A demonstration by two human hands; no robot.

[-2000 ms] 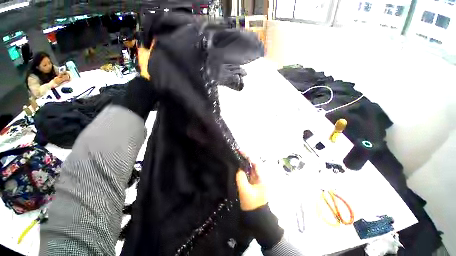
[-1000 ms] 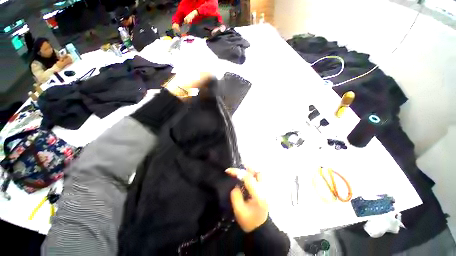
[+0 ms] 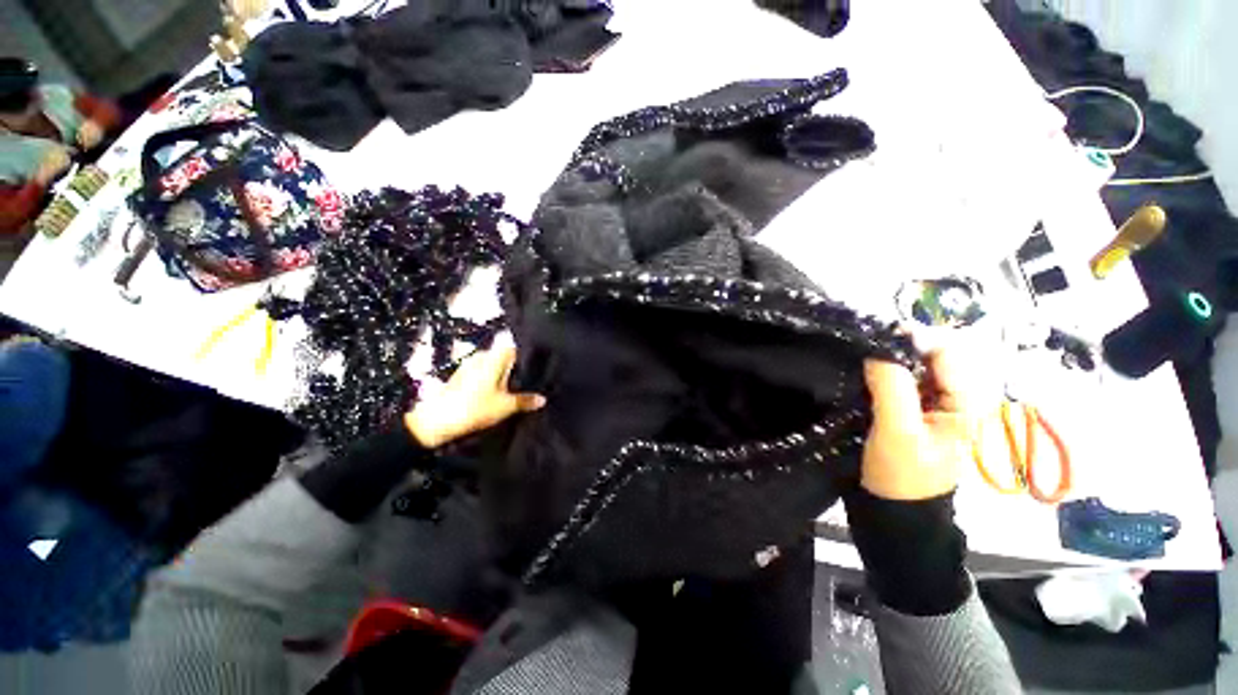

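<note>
A dark speckled garment (image 3: pixel 597 231) with black lining lies partly on the white table and partly over my lap. A glittering black and silver trim (image 3: pixel 706 292) runs along its edges. My left hand (image 3: pixel 469 397) is at the garment's left side, its thumb on the dark cloth and its other fingers partly hidden. My right hand (image 3: pixel 912 428) grips the trimmed edge at the right. A small white patch (image 3: pixel 767 555) shows near the lower edge. No needle or thread can be made out.
A loose glittery trim pile (image 3: pixel 394 285) and a floral bag (image 3: pixel 238 204) lie at left, with yellow prongs (image 3: pixel 245 340) nearby. Orange-handled scissors (image 3: pixel 1025 451), a blue patterned pouch (image 3: pixel 1116 530) and a black cone (image 3: pixel 1154 337) are at right. Other people are partly visible at left.
The view has tilted down and turned. My left hand has come back from the far end of the garment to its near left side. The garment now lies opened, showing trim and lining.
</note>
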